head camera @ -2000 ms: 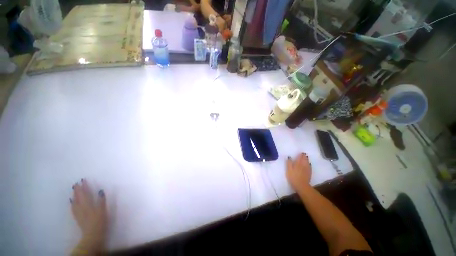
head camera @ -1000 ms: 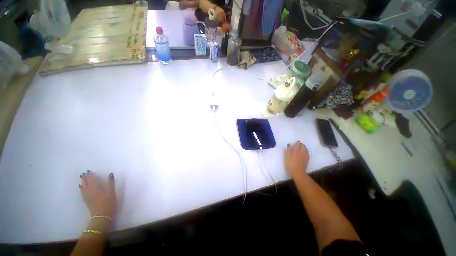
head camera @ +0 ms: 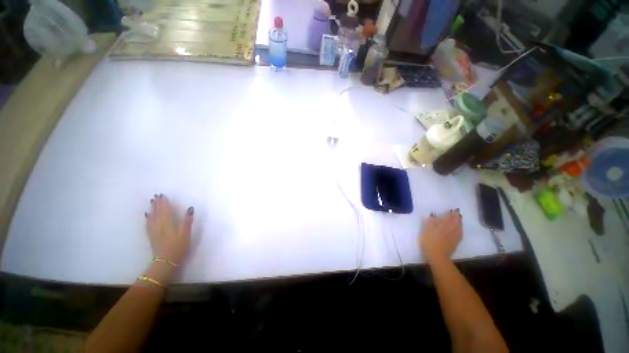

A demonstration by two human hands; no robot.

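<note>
The glossy white worktable (head camera: pixel 262 227) fills the middle of the view. My left hand (head camera: pixel 169 227) rests palm down on it at the left, fingers apart and empty, with two thin gold bracelets (head camera: pixel 152 280) at the wrist. My right hand (head camera: pixel 442 234) lies on the table near its front edge, holding nothing, fingers slightly spread. A dark blue square tablet or power bank (head camera: pixel 386 188) lies up and left of my right hand, not touched, with a white cable (head camera: pixel 361 238) beside it reaching the table edge. A smartphone (head camera: pixel 490 206) lies to the right of my right hand.
A cream bottle (head camera: pixel 434 141), a dark flask (head camera: pixel 461 152) and a green-lidded jar (head camera: pixel 470 107) stand at the right. A red-capped water bottle (head camera: pixel 278 45) and small bottles line the far edge. A flat board (head camera: pixel 186 31) is far left; a fan (head camera: pixel 610 170) is right.
The view has turned left, so the table items appear further right. My left hand appears further up and right in the picture. Both hands stay on the table, empty.
</note>
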